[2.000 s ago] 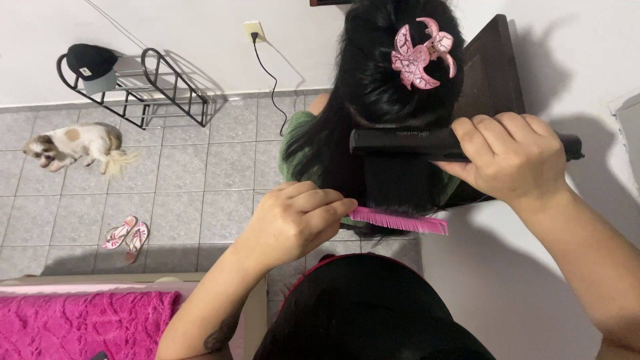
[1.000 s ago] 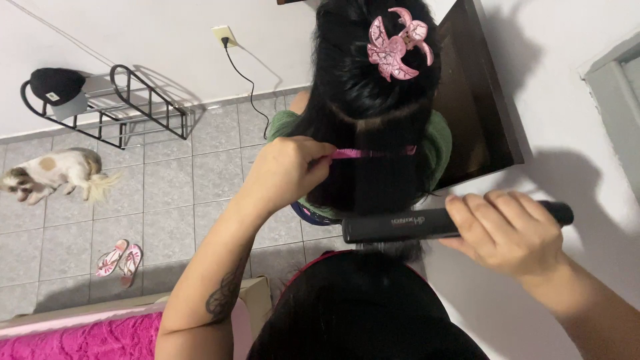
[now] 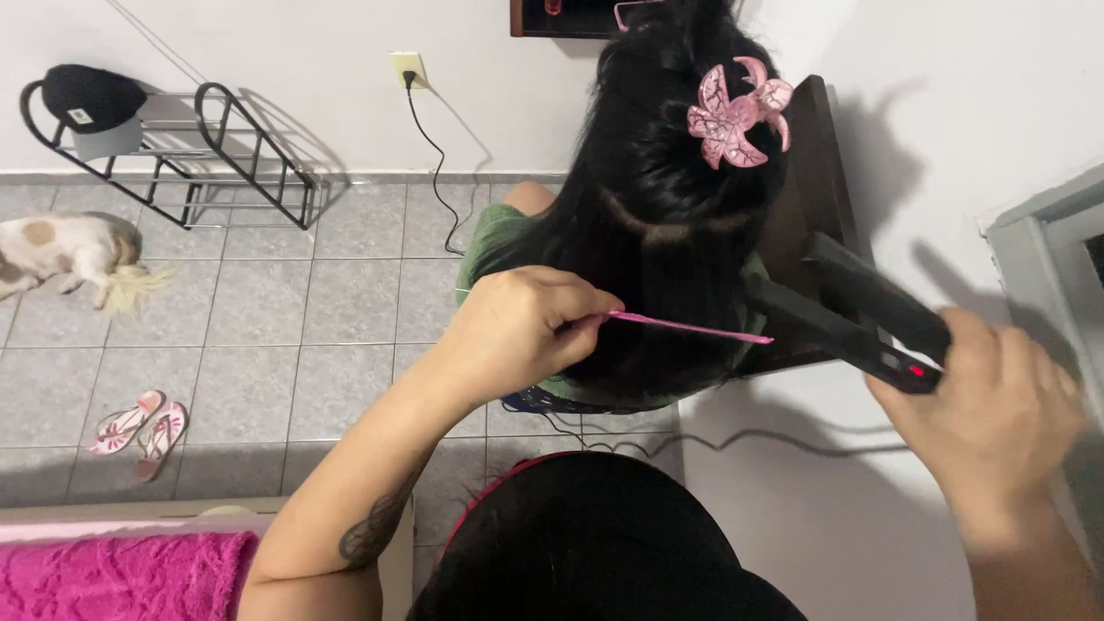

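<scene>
A seated person's long dark hair hangs down the back, parted across the head, the upper part held up by a pink flower-shaped hair claw. My left hand pinches the end of a pink comb, which lies edge-on across the hanging hair. My right hand holds a black hair straightener at the right of the hair. Its two arms are spread apart, a small red light shows on it, and no hair is seen between the plates.
A dark wooden piece of furniture stands beyond the person by the wall. A power cord runs below the straightener. At left are a metal rack with a cap, a lying dog, flip-flops and a pink blanket.
The straightener was shut on a hair section at the roots, then lower near the ends; now it is spread apart, off to the right. The comb has moved up from the ends onto the hanging hair.
</scene>
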